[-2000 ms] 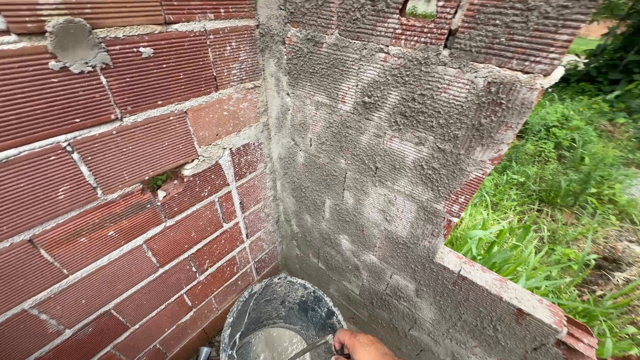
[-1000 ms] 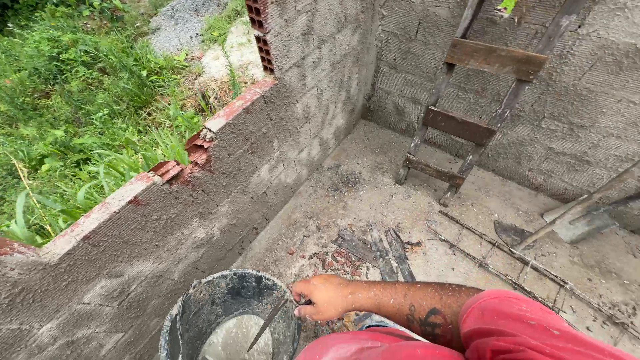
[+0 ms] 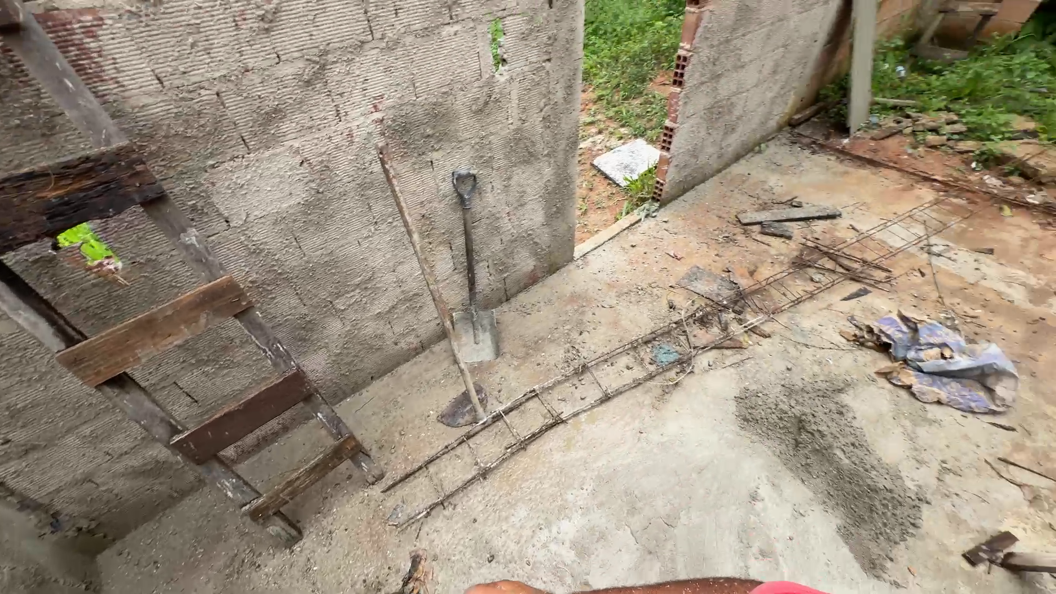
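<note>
Only the top edge of one of my hands (image 3: pixel 505 586) shows at the bottom of the view, with a forearm and a bit of red sleeve to its right. Whether it holds anything is hidden below the frame, and which hand it is does not show here. My other hand is out of sight. Beyond it, a rebar cage (image 3: pixel 540 417) lies across the concrete floor. A hoe (image 3: pixel 425 264) and a shovel (image 3: pixel 470 256) lean against the mortar-coated wall. The wooden ladder (image 3: pixel 239 412) leans there too, at left.
A heap of grey mortar or sand (image 3: pixel 833 462) lies on the floor at right, near a crumpled bag (image 3: pixel 949 363). Wood scraps (image 3: pixel 788 215) are scattered beyond the cage. The wall has a doorway-like gap with a pale slab (image 3: pixel 627 162) outside. Another wooden piece (image 3: pixel 1027 561) lies at lower right.
The view has swung far to the right, away from the brick corner. The bucket and the trowel in my hand, seen a second ago, are out of frame.
</note>
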